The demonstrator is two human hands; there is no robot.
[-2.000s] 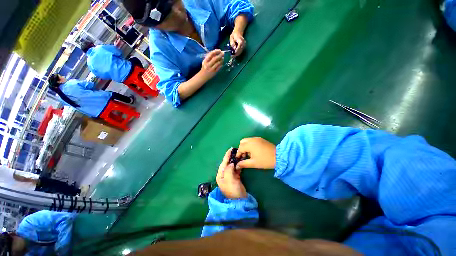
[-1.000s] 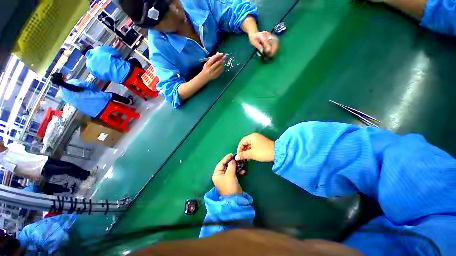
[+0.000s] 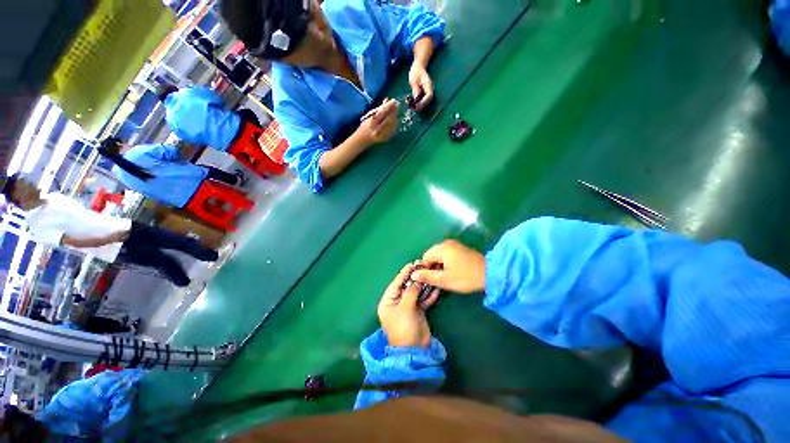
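Observation:
A dark, rounded device sub-assembly [image 3: 425,292] is between my two bare hands over the green belt. My left hand [image 3: 404,313] holds it from below and the left, fingers curled around it. My right hand [image 3: 453,266] is on its upper side, with thumb and fingertips pressed against it. The fingers hide most of the unit, and I cannot tell whether a small part is pinched there. Another dark unit [image 3: 314,387] lies on the belt to the lower left.
Silver tweezers [image 3: 624,205] lie at the right. A dark unit [image 3: 460,130] lies near the belt's seam. A worker in a blue smock [image 3: 310,104] sits opposite, hands over small pale pieces [image 3: 406,120]. A person in white [image 3: 76,227] is in the aisle.
My right fingers have moved down onto the unit. The loose unit at lower left has shifted down and left. A unit now lies beside the seam, and the opposite worker's hand has drawn back.

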